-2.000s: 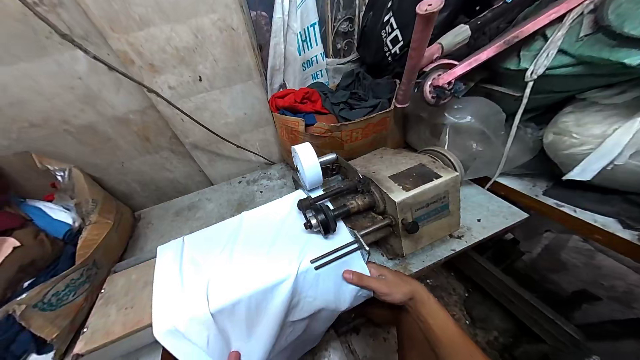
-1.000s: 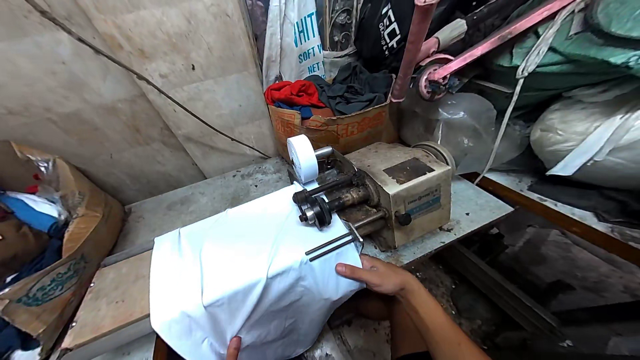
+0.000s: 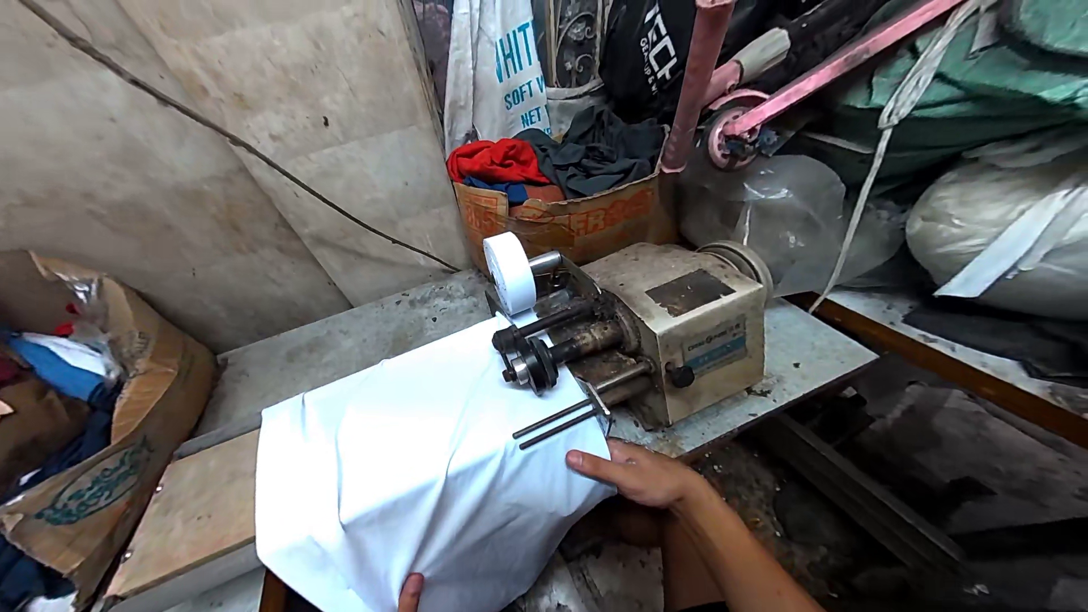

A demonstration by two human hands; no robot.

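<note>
White fabric (image 3: 408,442) lies over the machine's working end and hangs toward me. My right hand (image 3: 642,476) grips its right edge, thumb on top and the other fingers partly hidden, just below two thin metal guide rods (image 3: 557,425). Of my left hand (image 3: 411,592) only one fingertip shows at the bottom edge, on the cloth; the rest is hidden or out of view. The beige, grimy machine (image 3: 680,331) has black rollers (image 3: 534,364) resting over the fabric. A roll of white tape (image 3: 510,274) sits on a metal spindle behind them.
A cardboard box of cloth (image 3: 161,374) stands at the left, another (image 3: 578,223) behind the machine. A wooden board (image 3: 191,510) lies left of the fabric. Pink scooter parts (image 3: 841,64) and plastic-wrapped bundles (image 3: 994,229) fill the back right. A cord (image 3: 246,144) crosses the wall.
More of my left finger showed on the fabric one second ago than now. My right hand stays at the cloth's right edge. The view has shifted slightly.
</note>
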